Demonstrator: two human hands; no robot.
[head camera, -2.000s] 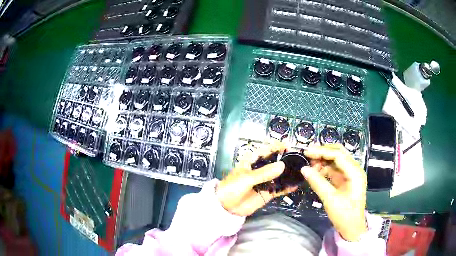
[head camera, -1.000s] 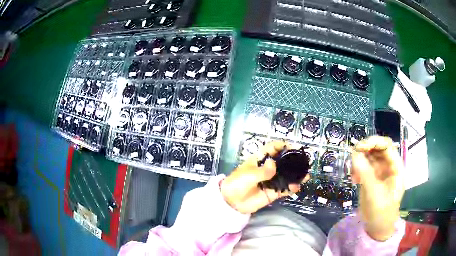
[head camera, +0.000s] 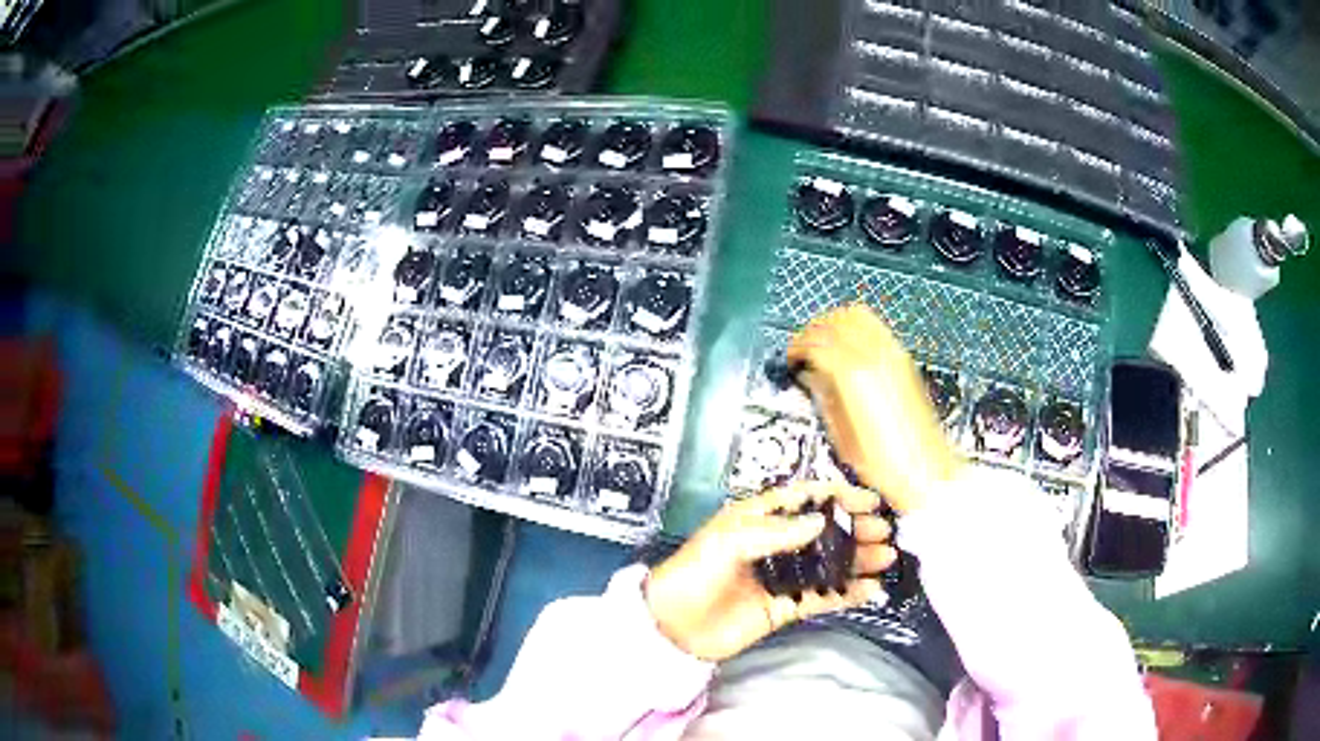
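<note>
My left hand (head camera: 731, 572) holds a stack of round black watch heads (head camera: 814, 557) in its curled fingers, near the front edge of the right clear tray. My right hand (head camera: 857, 379) is over the left part of that clear blister tray (head camera: 999, 326), fingertips down at a pocket of the middle row. A dark piece (head camera: 783, 371) shows at its fingertips; whether it is gripped or lies in the pocket I cannot tell. The tray's back row holds black watch heads (head camera: 957, 235) with white labels. The row before it shows patterned floor. My right hand and forearm hide part of the front rows.
Filled clear trays (head camera: 543, 297) lie at left, partly overlapping. Black compartment trays (head camera: 999, 102) are at the back. Right of the working tray are a glossy black case or phone (head camera: 1135, 471), white paper (head camera: 1209, 543), a black pen (head camera: 1199, 311) and a white bottle (head camera: 1248, 258).
My right hand has moved from the held watch heads out to the right, then left and forward over the tray. My left hand has lowered slightly with its stack. The whole view has shifted.
</note>
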